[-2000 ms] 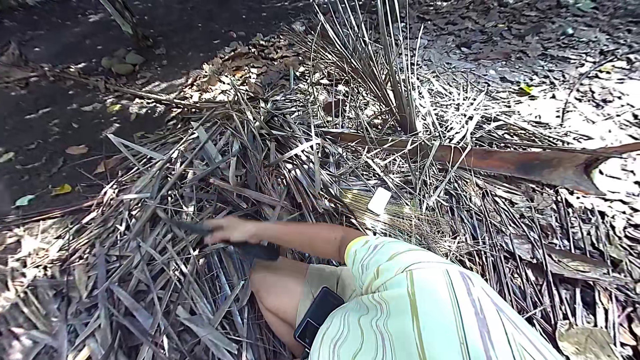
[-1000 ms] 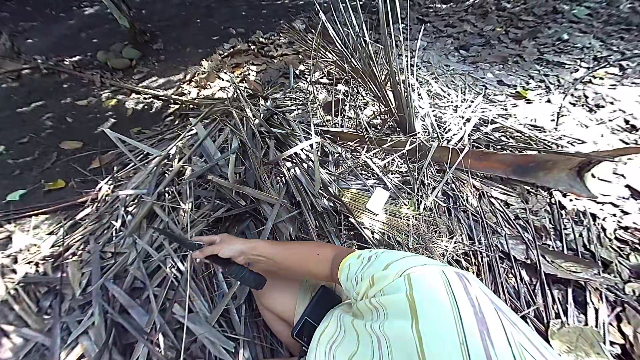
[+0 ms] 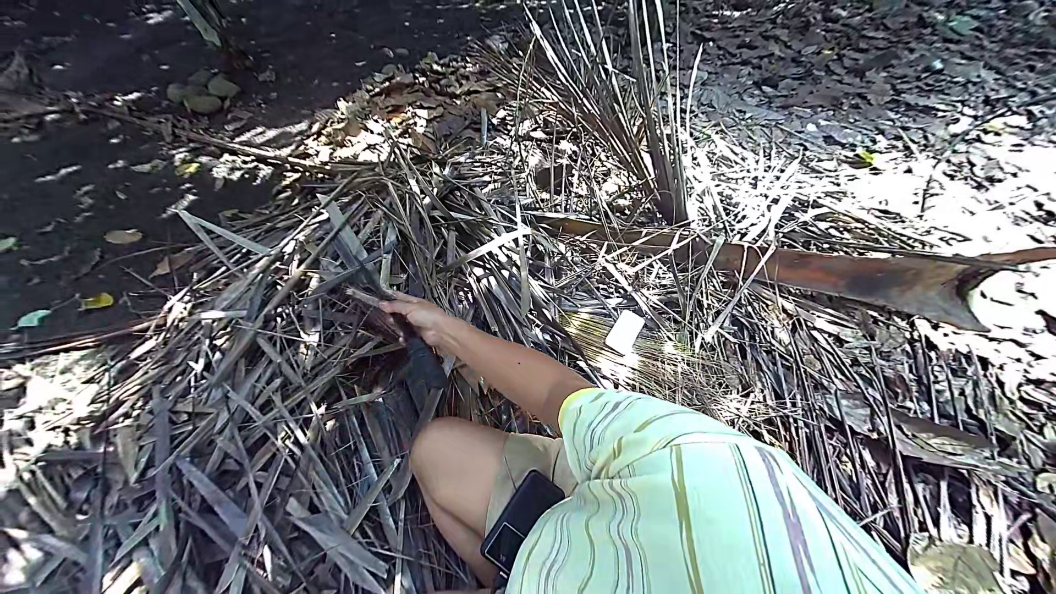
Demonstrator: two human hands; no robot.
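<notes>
My right hand (image 3: 417, 318) reaches left over a heap of dry palm leaflets (image 3: 272, 363). Its fingers close around a dark, elongated object (image 3: 425, 367), whose wider lower part shows below the hand, just above the bent knee. The object's far end is lost among the grey leaflets, so its kind cannot be told. Dry strips stick out beside the fingertips. My left hand cannot be made out. A dark phone-like device (image 3: 524, 516) rests against the shorts. Right of the forearm, a small white rectangular item (image 3: 624, 332) lies on the dry strands.
A thick brown palm frond base (image 3: 866, 280) stretches across the right side. Upright dry stalks (image 3: 660, 148) rise behind the heap. Several rounded objects (image 3: 202, 92) lie on dark soil at the upper left, and a thin branch (image 3: 231, 147) crosses near them.
The dark object, seen slanting leftward past my right hand a second ago, now stands more steeply in the view. The knee shows more fully below the forearm.
</notes>
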